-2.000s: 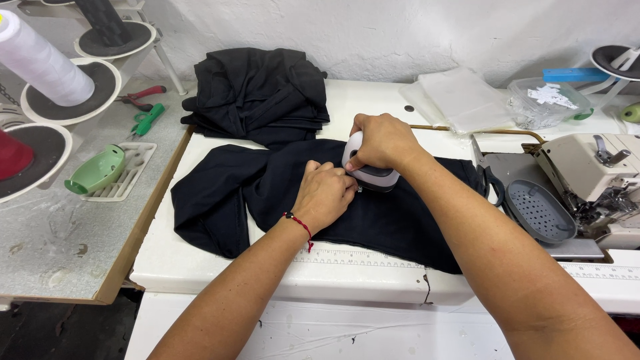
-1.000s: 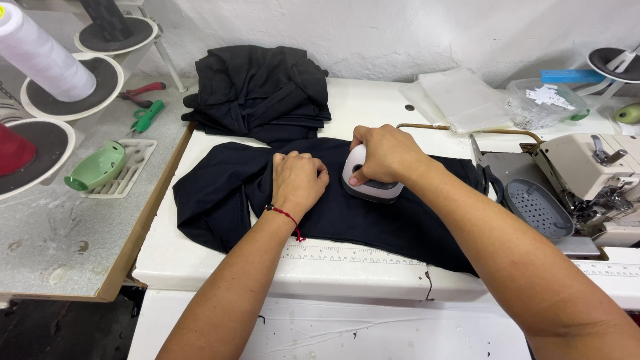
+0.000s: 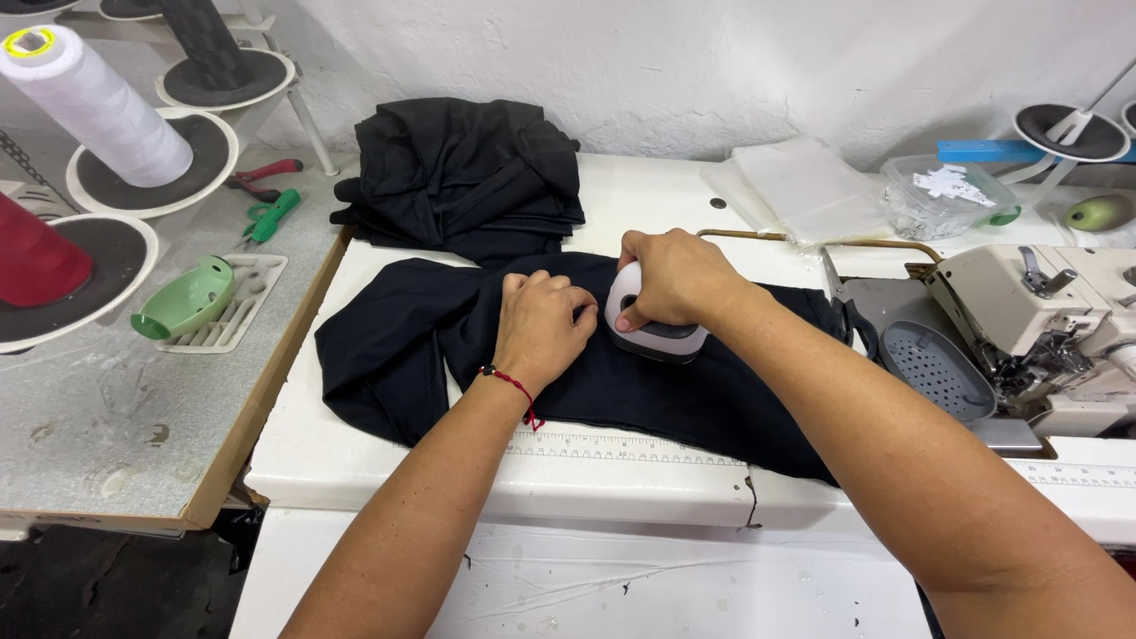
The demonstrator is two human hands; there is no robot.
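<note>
A dark navy garment (image 3: 568,390) lies spread over the white sewing table. My right hand (image 3: 679,280) grips a small white and grey mini iron (image 3: 657,340), whose base rests on the cloth. Just left of the iron, my left hand (image 3: 543,324) is on the same cloth with its fingers curled down; whether they pinch the fabric cannot be made out. Behind the garment is a heap of folded black garments (image 3: 470,177). A ruler strip (image 3: 630,445) runs along the table in front of the cloth.
An overlock sewing machine (image 3: 1038,311) stands at the right beside a grey perforated dish (image 3: 938,370). Clear plastic bags (image 3: 803,191) and a plastic box (image 3: 945,197) lie behind. At the left are thread cones (image 3: 106,106), green thread snips (image 3: 271,216), red-handled pliers (image 3: 266,177) and a green dish (image 3: 188,297).
The iron in my right hand was farther left beside my left hand two seconds ago. My left hand first moved left, away from the iron, and now is nearer to it again.
</note>
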